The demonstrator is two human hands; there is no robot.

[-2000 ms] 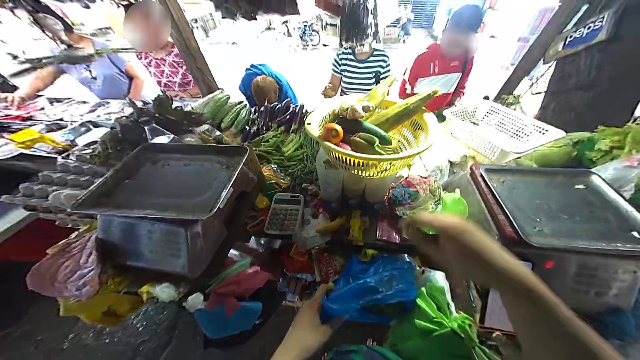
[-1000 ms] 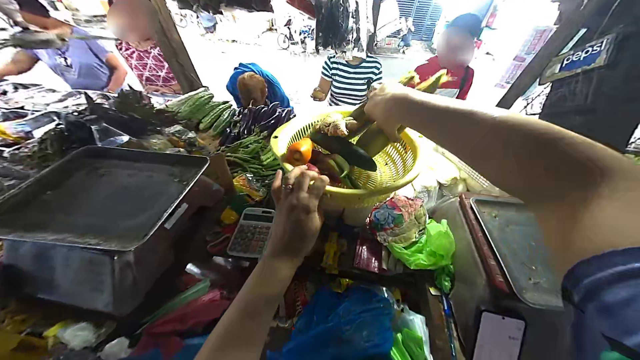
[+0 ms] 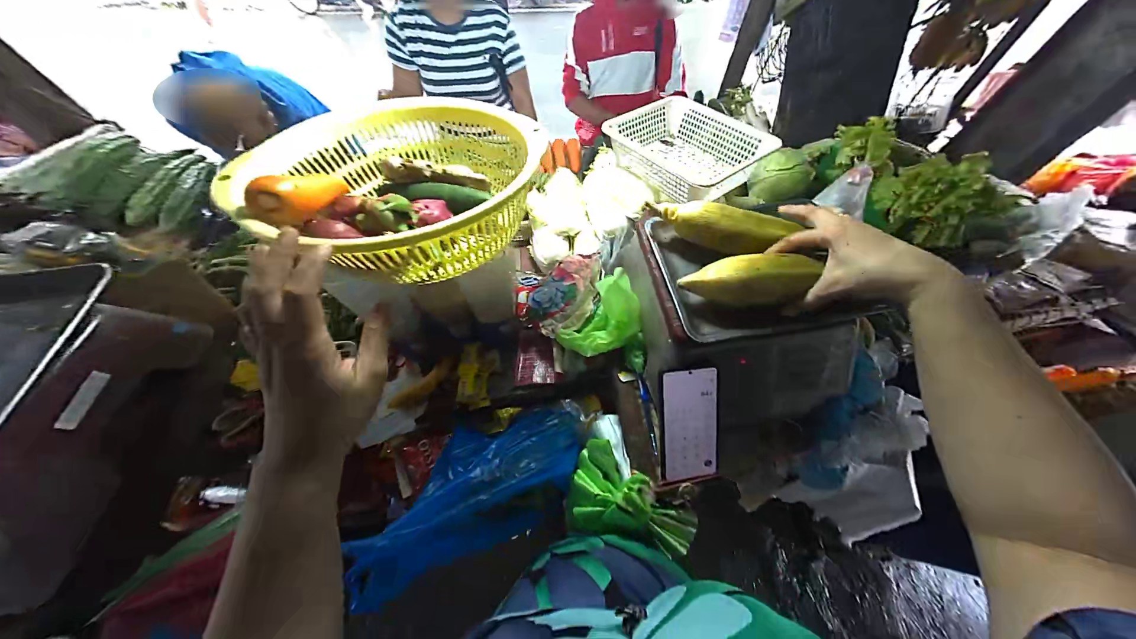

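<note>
A yellow plastic basket (image 3: 426,253) at upper left holds an orange vegetable (image 3: 297,197), a green cucumber-like vegetable (image 3: 444,195), red onions and a root. My left hand (image 3: 306,342) is at its near rim, fingertips touching or just in front of it, thumb apart. On the metal tray of a weighing scale (image 3: 710,330) at right lie two long yellow-green vegetables (image 3: 750,279). My right hand (image 3: 856,257) rests on them, fingers spread over their right ends. A phone (image 3: 690,424) leans upright against the scale's front.
A white plastic basket (image 3: 688,146) stands behind the scale, beside leafy greens (image 3: 941,191). Blue plastic bags (image 3: 484,484) and a bright green bag (image 3: 612,315) lie in the middle. Another scale (image 3: 53,355) stands at far left. Several people are across the stall.
My right hand has moved from the yellow basket to the right-hand scale, whose tray was bare and now bears the two yellow-green vegetables. My left hand stays by the basket rim. The view has turned right.
</note>
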